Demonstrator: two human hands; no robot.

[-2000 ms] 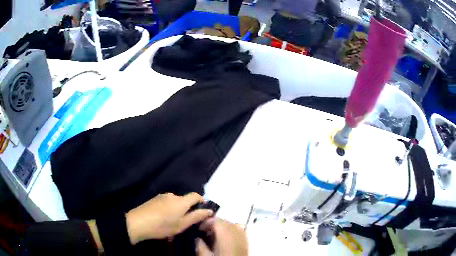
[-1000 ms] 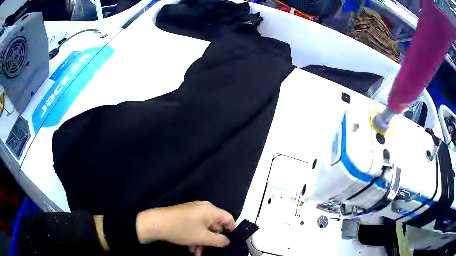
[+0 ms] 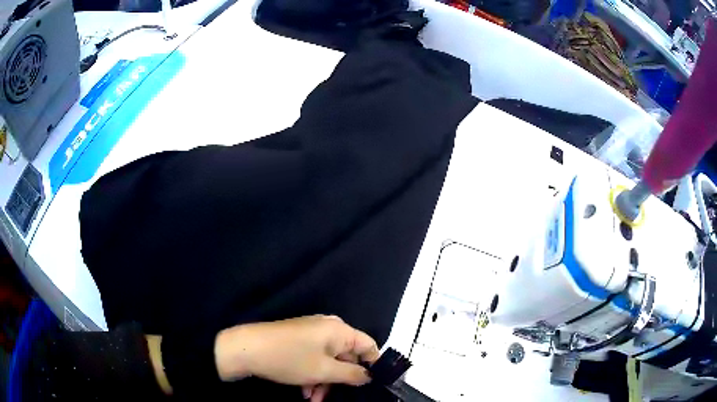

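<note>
A long black garment piece (image 3: 267,212) lies spread on the white table left of the sewing machine (image 3: 582,259). My left hand (image 3: 303,357) is at the bottom centre, palm down, with thumb and fingers pinching a small folded black strip (image 3: 388,366) at the cloth's edge. The strip is left of the needle plate area (image 3: 452,314), apart from the needle. Below the strip, a narrow dark piece reaches the picture's bottom edge. My right hand is not clearly seen; only a bit of skin shows under the left hand, and I cannot tell whose fingers it is.
A magenta tube (image 3: 684,118) stands above the machine head. A grey box with a fan grille (image 3: 27,71) is at the far left, beside a blue JACK sticker (image 3: 106,118). More black cloth (image 3: 550,122) lies by the raised white rim (image 3: 542,67).
Two seconds ago both hands were together at the black strip; the right hand has since left view. The camera view has shifted, and the strip now looks bunched in my left fingers.
</note>
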